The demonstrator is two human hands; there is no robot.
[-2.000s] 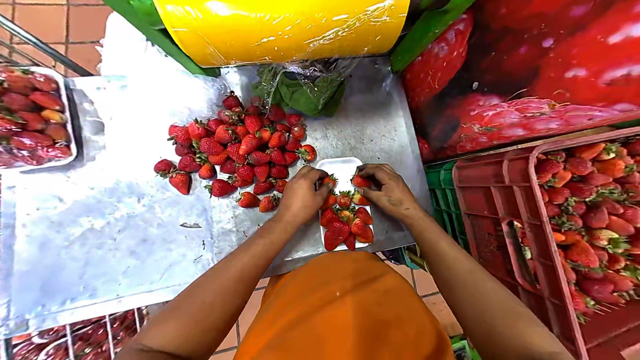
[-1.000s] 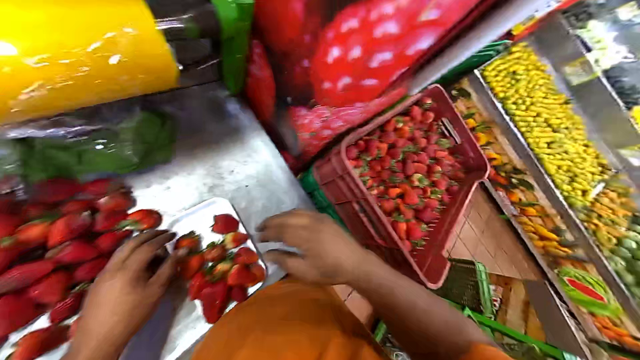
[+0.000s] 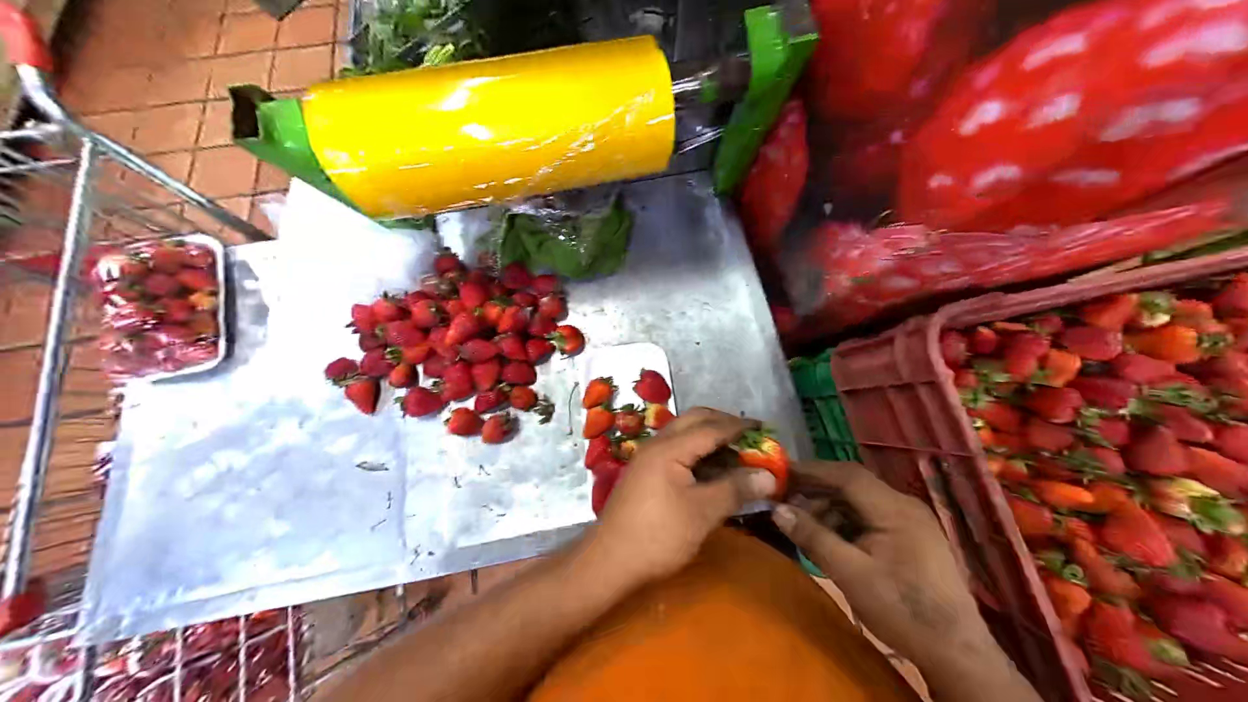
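Observation:
A strawberry with green leaves is held in the fingers of my left hand, above the table's front edge. My right hand is beside it, its fingers close to the berry and partly curled; whether it holds anything is unclear. Left of my hands, a white tray holds several strawberries, its lower part hidden by my left hand. Farther left on the metal table lies a loose pile of strawberries.
A red plastic crate full of strawberries stands at the right, over a green crate. A yellow roll with clear film spans the table's back. A wrapped tray of strawberries and a metal cart are at the left.
My left hand has left the loose pile, where it was a second ago, and now holds a strawberry right of the tray. The view has swung back left toward the table.

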